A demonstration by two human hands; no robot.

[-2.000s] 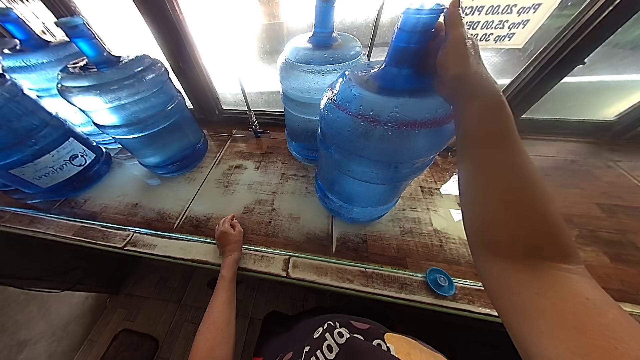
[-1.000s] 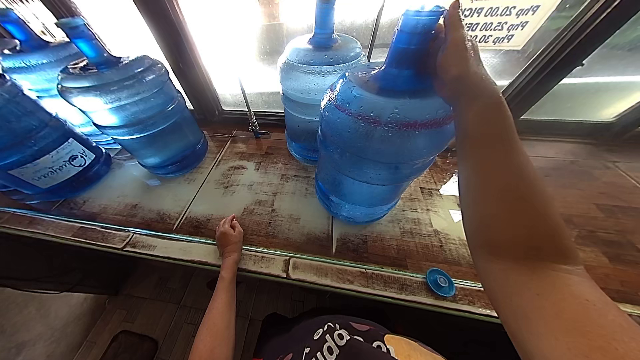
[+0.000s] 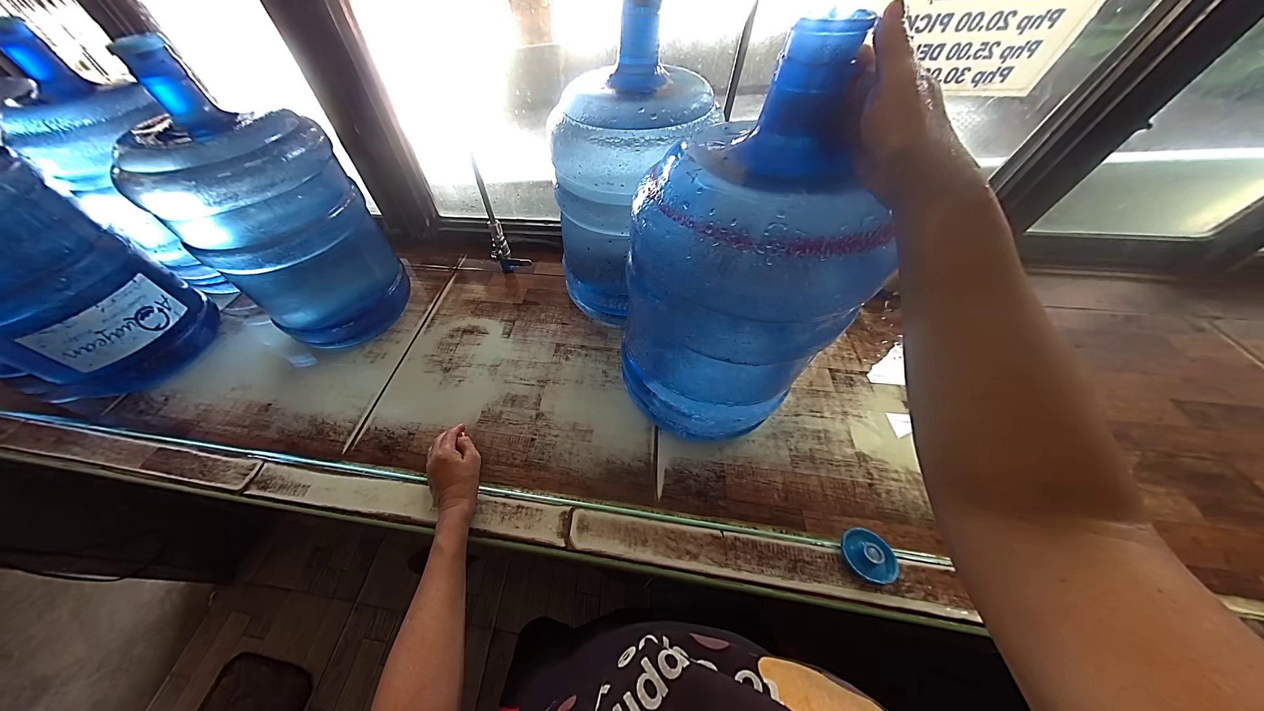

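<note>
My right hand [image 3: 908,118] is against the neck of a large blue water jug [image 3: 760,257], whose base rests on the tiled counter [image 3: 484,385]. Part of that hand is cut off by the top edge, and whether its fingers close round the neck cannot be told. Beads of water cover the jug's shoulder. My left hand [image 3: 454,466] rests at the counter's front edge with curled fingers and nothing visible in it. A round blue cap [image 3: 870,556] lies on the front edge, below and right of the jug.
Another blue jug [image 3: 637,148] stands just behind, by the window. Several more jugs [image 3: 262,217] are at the left, one bearing a label. A thin rod with a metal valve [image 3: 502,247] meets the counter near the window frame. Pale scraps [image 3: 889,367] lie right of the near jug.
</note>
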